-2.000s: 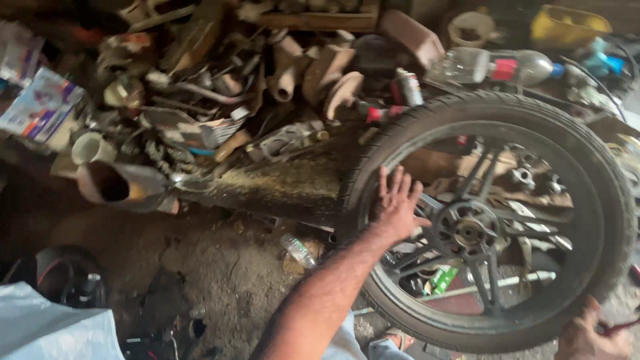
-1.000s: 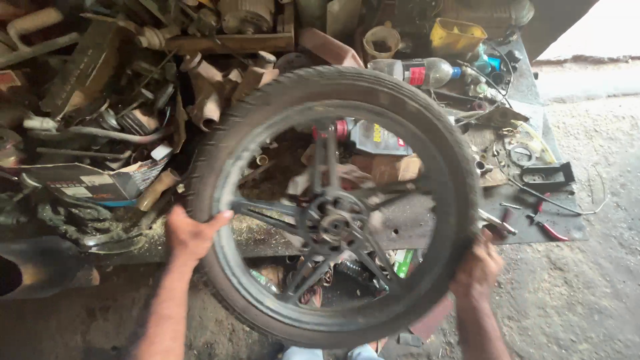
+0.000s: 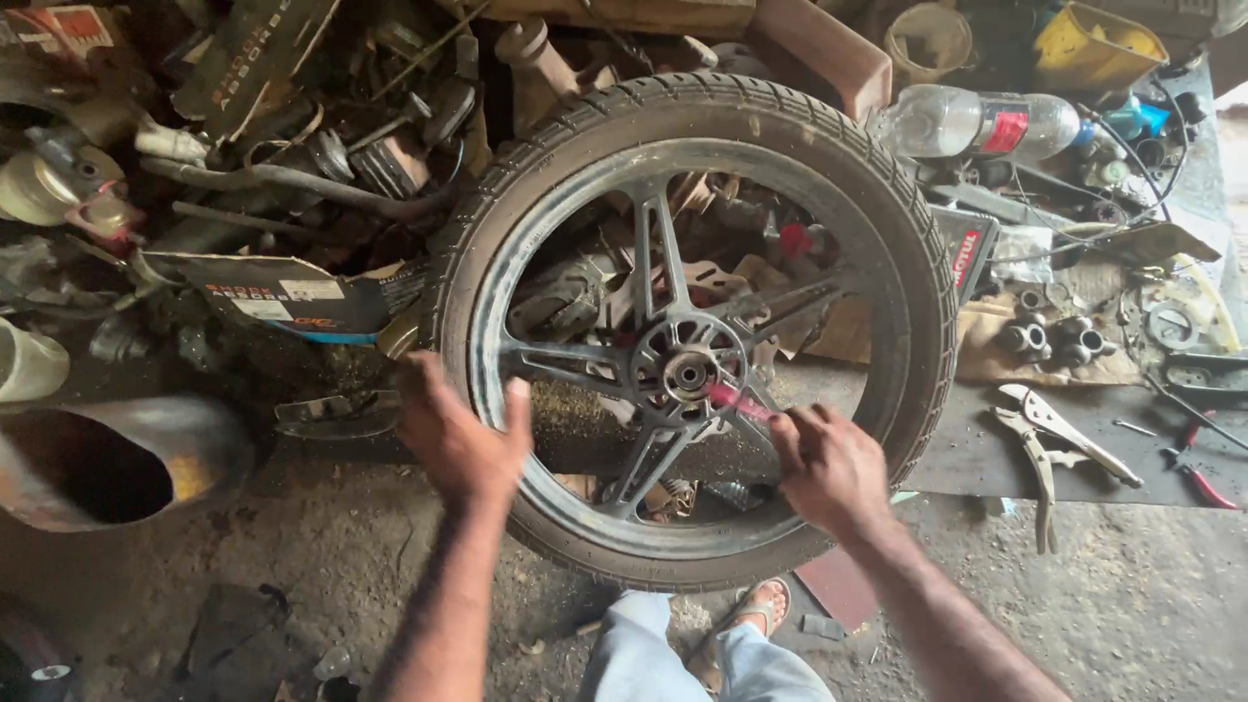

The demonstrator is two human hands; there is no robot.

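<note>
A motorcycle wheel with a black spoked alloy rim and a tire (image 3: 916,244) lies at the middle, over the edge of the cluttered bench. My left hand (image 3: 463,429) is at the tire's left side, its thumb over the rim and its fingers apart. In my right hand (image 3: 829,463) is a tool with a translucent red handle (image 3: 738,400), likely a screwdriver. It points at the wheel hub (image 3: 688,374), just right of the hub's centre bearing. My fist hides the handle's end, and the tool's tip is hard to make out.
Locking pliers (image 3: 1058,439) and red-handled pliers (image 3: 1199,468) lie at the bench's right edge. Behind the wheel are a plastic bottle (image 3: 951,122) and a yellow container (image 3: 1097,47). A torn cardboard box (image 3: 292,292) of parts and a metal pipe (image 3: 214,458) are on the left.
My right hand has left the tire's right side and now holds the red-handled tool by the hub. A second ago both hands were at the tire's sides.
</note>
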